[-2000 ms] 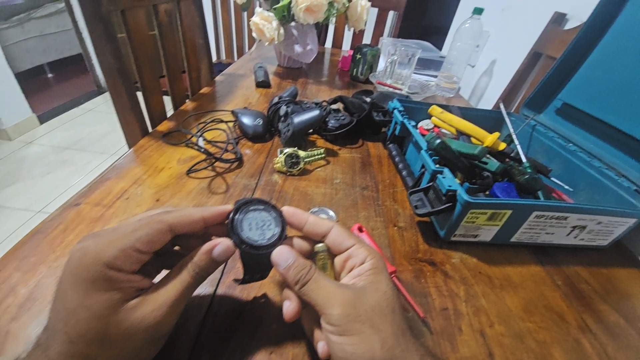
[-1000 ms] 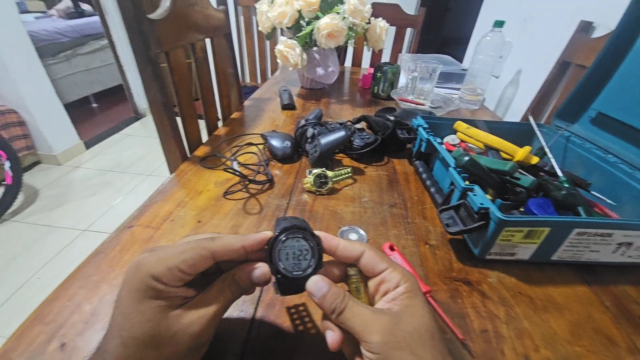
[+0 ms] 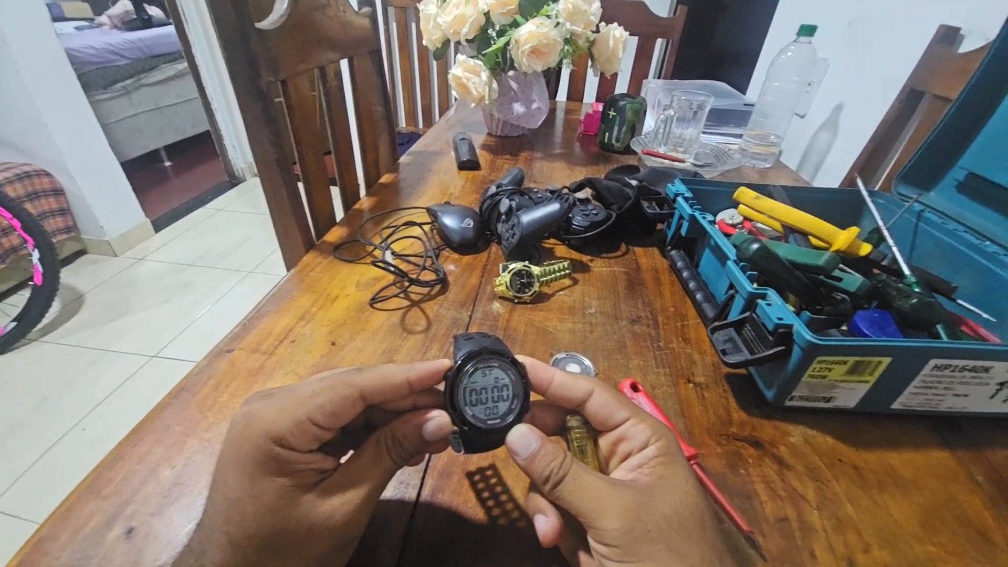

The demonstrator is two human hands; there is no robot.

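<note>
A black digital wristwatch (image 3: pixel 486 394) is held upright between both hands above the wooden table, its face toward me and its display showing zeros. My left hand (image 3: pixel 339 457) pinches the left side of its case with thumb and index finger. My right hand (image 3: pixel 606 465) grips the right side the same way. Partly hidden by the right fingers is a yellowish metal piece (image 3: pixel 581 442); whether it is held or lies on the table, I cannot tell. Just beyond that hand rests a round silver watch part (image 3: pixel 573 364). A red screwdriver (image 3: pixel 693 457) lies to the right.
A gold wristwatch (image 3: pixel 524 281) lies farther up the table. Behind it are a corded black mouse (image 3: pixel 458 227) and game controllers (image 3: pixel 531 224). An open teal toolbox (image 3: pixel 843 354) full of tools stands right. Flowers in a vase (image 3: pixel 516 102), a glass mug (image 3: pixel 683 122) and a plastic bottle (image 3: pixel 776 102) stand at the back.
The watch display has gone from a time reading to zeros. Both hands still hold the watch, which now faces me more squarely than two seconds ago. The view has shifted.
</note>
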